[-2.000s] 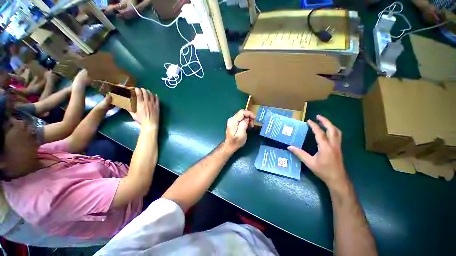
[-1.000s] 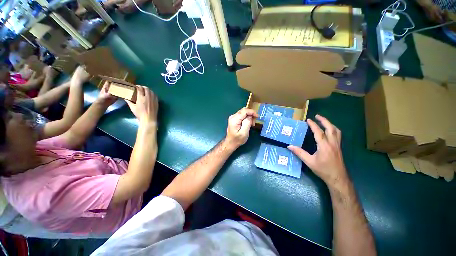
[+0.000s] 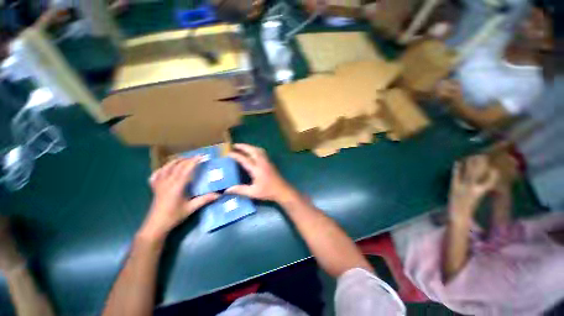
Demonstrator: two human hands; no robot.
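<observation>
The picture is blurred. An open brown mailer box [image 3: 176, 114] stands on the bench in front of me, its lid upright behind, with blue card showing inside. My left hand [image 3: 176, 188] and my right hand [image 3: 261, 175] hold a blue card [image 3: 215, 175] between them at the box's front edge. My left hand covers the box's front left part. Another blue card [image 3: 229, 211] lies on the bench just below, its upper edge close to my thumbs.
Folded brown boxes [image 3: 334, 102] are piled right of the box. A pale metal machine [image 3: 179, 58] with a cable on top is behind it. A power strip [image 3: 277, 49] lies beyond, a white cable [image 3: 31, 145] at left. People sit at the right; a forearm [image 3: 21, 281] shows at lower left.
The view has swung right, so the box and cards now appear further left and people at the right show. My left hand has moved from the box's edge onto the held card.
</observation>
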